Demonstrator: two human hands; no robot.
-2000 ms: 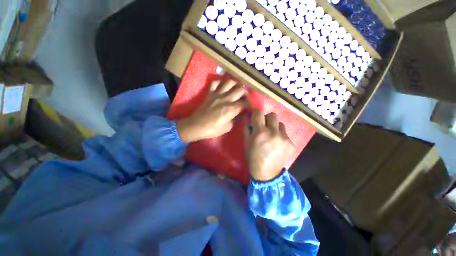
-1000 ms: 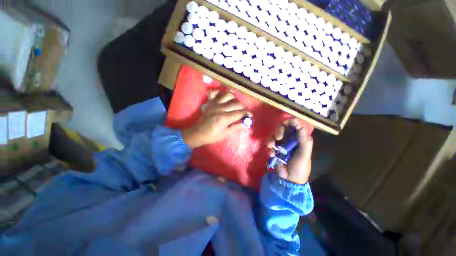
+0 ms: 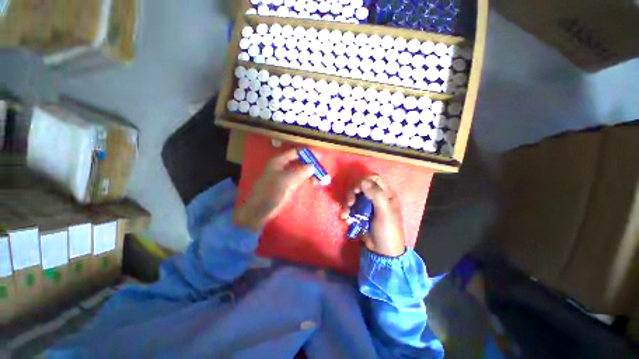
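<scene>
My left hand (image 3: 275, 181) holds one dark blue capacitor (image 3: 312, 164) with a white pad on its lower end, just above the red mat (image 3: 308, 224). My right hand (image 3: 382, 214) holds several dark blue capacitors (image 3: 361, 214), with thin silvery leads at their lower ends. A loose white pad (image 3: 277, 143) lies at the mat's upper left. The divided carton (image 3: 336, 139) stands beyond the mat, with rows of upright capacitors with white pads (image 3: 336, 105). Its far row also holds capacitors without visible pads (image 3: 424, 15).
Stacked brown cartons with white labels (image 3: 54, 249) stand at the left, and a white-topped carton (image 3: 63, 151) is above them. Large brown cardboard (image 3: 567, 210) is at the right, and another carton (image 3: 567, 31) at the upper right. A dark seat-like shape (image 3: 193, 154) is left of the mat.
The view has turned, so the carton looks more level. My left hand's capacitor now shows lengthwise, farther from the palm, with its pad end down. My right hand still holds its bunch.
</scene>
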